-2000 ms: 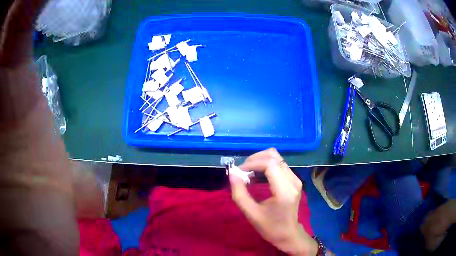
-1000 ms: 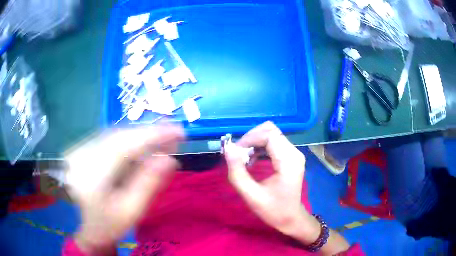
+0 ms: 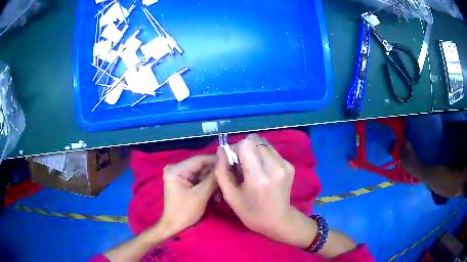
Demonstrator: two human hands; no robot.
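My right hand (image 3: 261, 187) pinches a small bundle of tabbed metal rods (image 3: 230, 153) between thumb and fingers, just below the bench's front edge. Their short ends and white tabs show above the fingertips. My left hand (image 3: 189, 189) is beside it with its fingers curled and its fingertips close to the right thumb. Whether it grips the rods' lower part is hidden. More tabbed rods (image 3: 143, 79) lie scattered at the left of the blue tray (image 3: 205, 117).
A blue-handled knife (image 3: 360, 71) and black-looped scissors (image 3: 401, 69) lie right of the tray, with a pale strip (image 3: 423, 48) and a pale rectangular block (image 3: 451, 69). Clear containers are at the edges. A cardboard box (image 3: 84, 174) is below left. Another person's arm (image 3: 435, 174) is at right.
My left hand has come in from the left, beside my right hand. My right hand still holds the rods. The view has shifted, so the tray sits higher and further left.
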